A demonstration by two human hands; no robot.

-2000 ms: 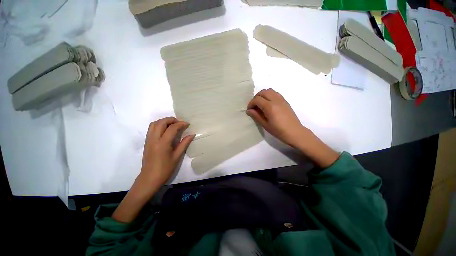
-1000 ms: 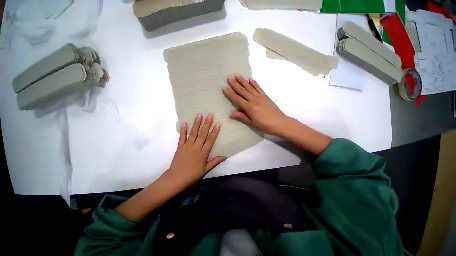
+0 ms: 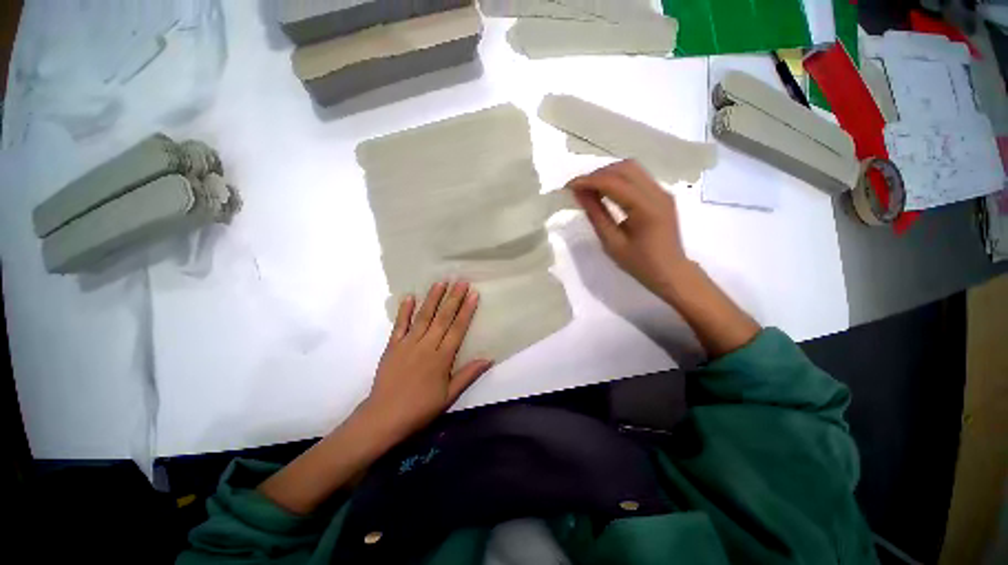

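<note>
An overlapped layout of grey-beige strips (image 3: pixel 448 182) lies on the white paper in front of me. My left hand (image 3: pixel 426 351) lies flat on its lower left part, palm down, fingers apart. My right hand (image 3: pixel 632 221) is at the layout's right side, with thumb and fingertips pinched on the end of one strip (image 3: pixel 556 203). That strip is partly pulled out past the right edge, and its left part is slightly raised over the layout. Loose strips (image 3: pixel 625 138) lie crossed just beyond my right hand.
Paired strip stacks lie at the left (image 3: pixel 122 210) and right (image 3: pixel 787 132). Large stacks (image 3: pixel 387 50) and more strips (image 3: pixel 591 35) stand at the far side. A tape roll (image 3: pixel 878 191), red piece (image 3: pixel 849 97), green piece (image 3: pixel 735 24) and printed sheets (image 3: pixel 940 116) lie at the right.
My right hand has gone from lying flat on the layout to pinching a strip at its right edge and drawing it outward. My left hand stays flat. The view has shifted slightly.
</note>
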